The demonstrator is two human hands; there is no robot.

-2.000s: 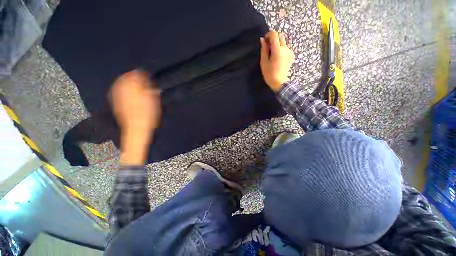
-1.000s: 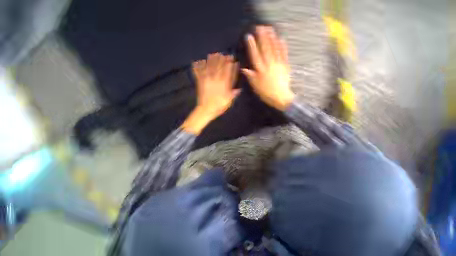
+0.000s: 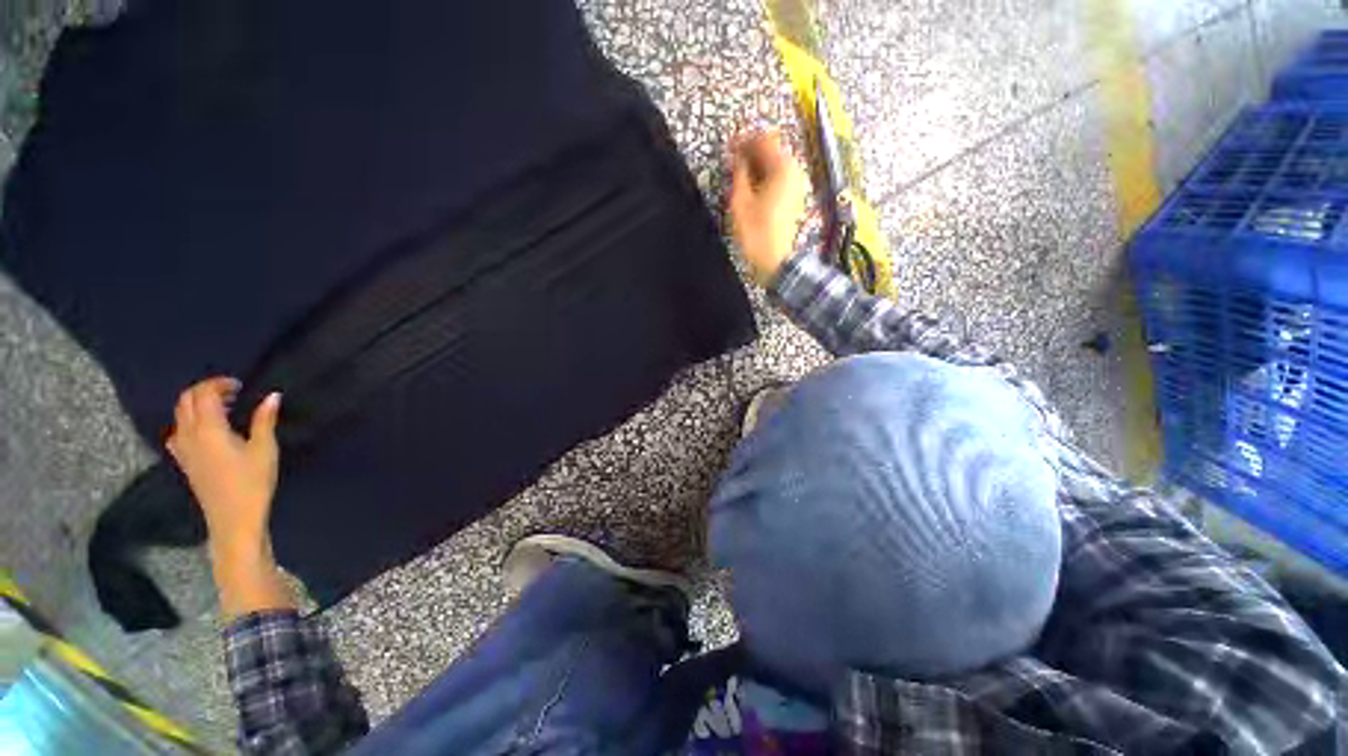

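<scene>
A wide black fabric panel [image 3: 399,133] lies flat on the speckled floor. A long black fabric strip [image 3: 429,288] lies across it from upper right to lower left, with slight ripples. Its lower-left end hangs off the panel and curls on the floor. My left hand [image 3: 229,465] rests on the strip near that end, thumb and fingers apart. My right hand [image 3: 769,200] is right of the panel, off the cloth, with fingers curled; whether it holds anything is unclear. Large shears [image 3: 834,170] lie just right of it on yellow tape.
Blue lattice crates [image 3: 1242,325] stand at the right. Yellow tape [image 3: 1131,163] runs along the floor beside them. Yellow-and-black tape [image 3: 89,665] is at the lower left. My knees and one shoe [image 3: 591,561] are close to the panel's near edge.
My hands were close together, flat on the cloth. My left hand has moved left along the strip; my right hand has left the cloth and curled. The view has shifted right.
</scene>
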